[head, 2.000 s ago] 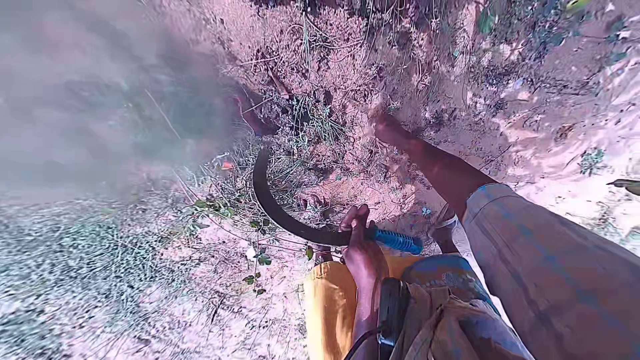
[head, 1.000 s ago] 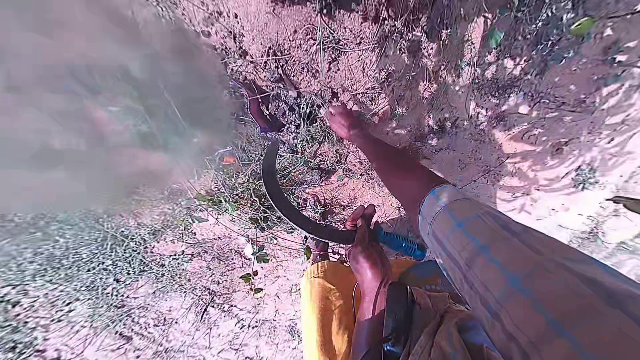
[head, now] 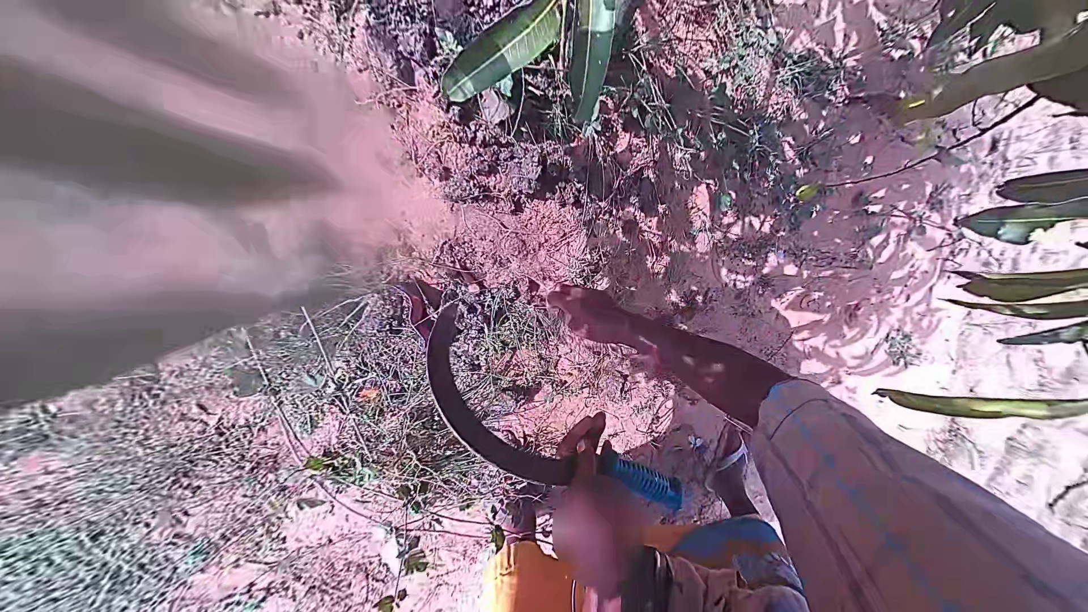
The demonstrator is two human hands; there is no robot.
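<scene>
A curved sickle with a dark blade and a ribbed blue handle lies across the lower middle of the head view, its tip curving up. My left hand is closed around it where blade meets handle; the hand is partly blurred. Farther up, my right hand reaches in from the right over the soil, right of the blade tip and beside thin grass and weeds. Its fingers point left, and whether they grip any stem is not clear.
A dark limb, hand or foot unclear, is beside the blade tip. A foot stands at lower right. Yellow cloth covers a leg at the bottom. Long green leaves hang at the top and right. A grey blur hides the upper left.
The view has shifted, and long green leaves now show at the top and right. My right hand has moved left toward the blade tip since the earliest frame. The sickle remains in my left hand.
</scene>
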